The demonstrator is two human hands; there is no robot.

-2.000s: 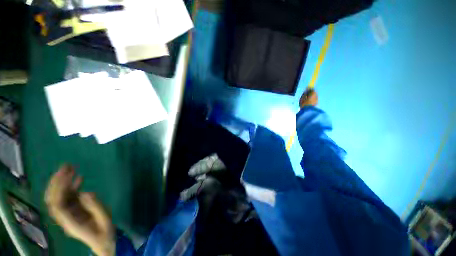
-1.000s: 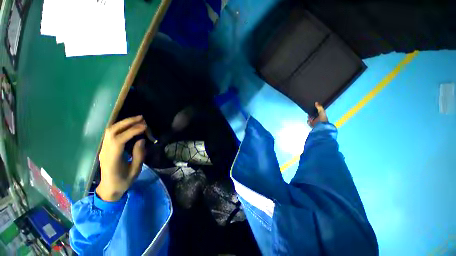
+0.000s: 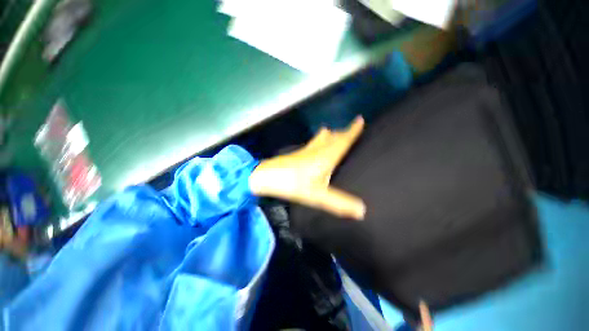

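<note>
A flat black tray is tilted and blurred at the centre right, beside the green bench. My left hand is at its left edge, fingers and thumb spread apart. The fingertips overlap the tray in view; I cannot tell if they touch it. My right hand is at the tray's lower edge, with only a finger showing. The rest of it is hidden or cut off by the picture's bottom edge.
The green bench mat runs across the upper left. White paper sheets lie near its edge. A crinkled silver bag with red parts lies at left. Part of a person shows at the left rim. The blue floor is at lower right.
The black tray has come closer, up to the bench edge, with my right hand at it. My left hand has moved right to the tray and its fingers have spread. The view has turned.
</note>
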